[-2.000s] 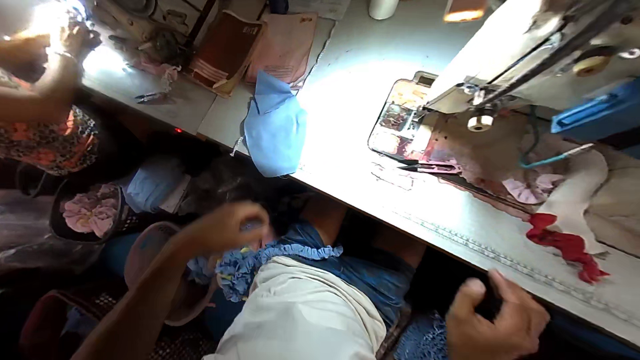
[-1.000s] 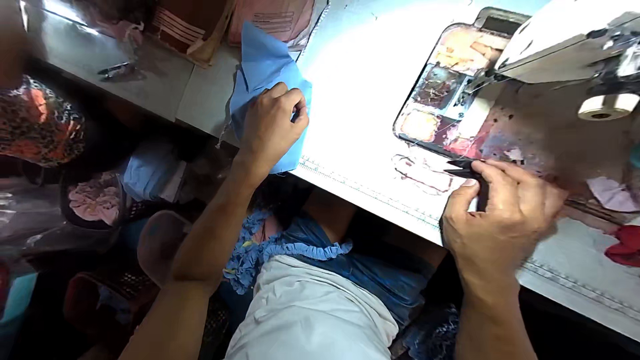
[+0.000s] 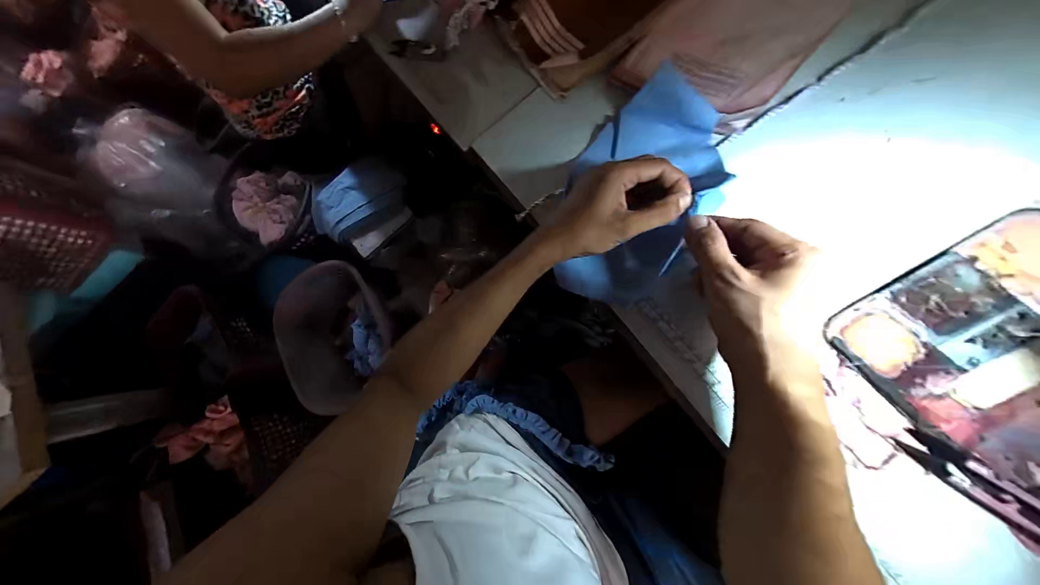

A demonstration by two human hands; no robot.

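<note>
My left hand (image 3: 621, 203) pinches a bit of the light blue fabric (image 3: 670, 122) between thumb and fingertips, over the table's near edge. My right hand (image 3: 751, 256) is close beside it, thumb and forefinger pinched at the same spot; a thin blue strip hangs just below. What exactly lies between the right fingertips is too small to tell. Dark thread snips (image 3: 946, 471) lie at the right by the machine's plate (image 3: 951, 301). A gathered blue fabric band (image 3: 528, 426) rests on my lap.
A co-worker's arm (image 3: 268, 53) is at the upper left. Papers (image 3: 731, 49) lie on the table (image 3: 861, 106) beyond the fabric. Below left stand a plastic tub (image 3: 325, 337), a basket with pink ruffled fabric (image 3: 264, 203) and folded blue fabric (image 3: 361, 203).
My right hand has left the snips at the machine and moved left to meet my left hand at the blue fabric. The view has shifted markedly.
</note>
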